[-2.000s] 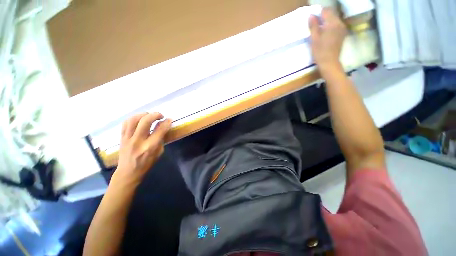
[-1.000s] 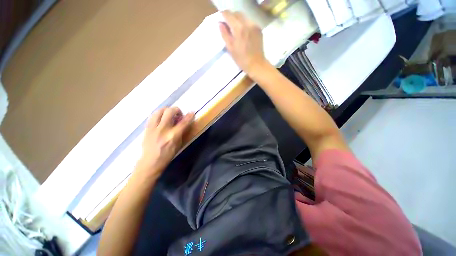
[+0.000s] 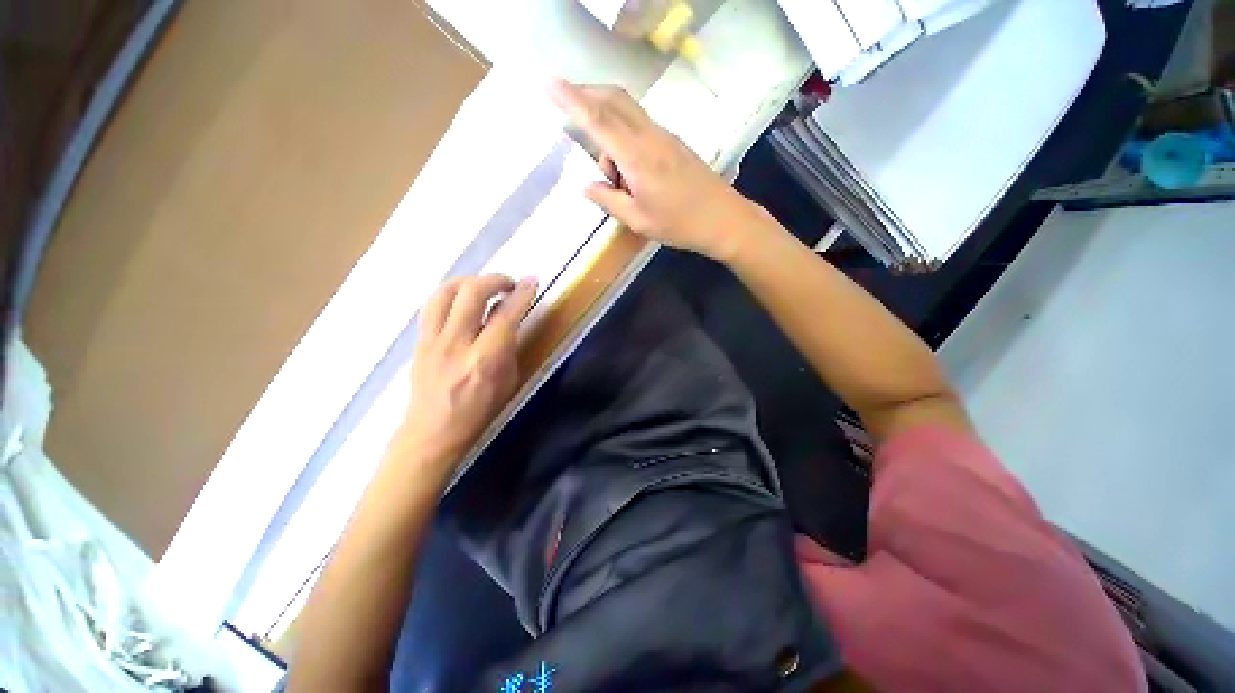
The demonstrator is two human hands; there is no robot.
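Note:
The brown panel (image 3: pixel 244 217) lies flat on the worktable. A white strip (image 3: pixel 318 325) lies along the panel's near side, with a greyish band beside it. The wood-coloured edge guide (image 3: pixel 582 295) runs along the near table edge. My left hand (image 3: pixel 467 355) rests with bent fingers on the white surface beside the guide; whether it grips anything is hidden. My right hand (image 3: pixel 653 173) is open near the strip's right end, fingers stretched and thumb apart, palm downward.
A tangled white strip bundle (image 3: pixel 81 569) is at lower left. A blurred yellow-marked bottle (image 3: pixel 666 25) is at the top. A stack of white sheets (image 3: pixel 867 30) is at upper right, above a flat stack with dark layered edges (image 3: pixel 968 129). A pale surface (image 3: pixel 1097 366) lies at right.
The view has turned, so the table edge runs more steeply. My right hand's fingers have straightened from bent over the strip's end. My left hand stays near the guide.

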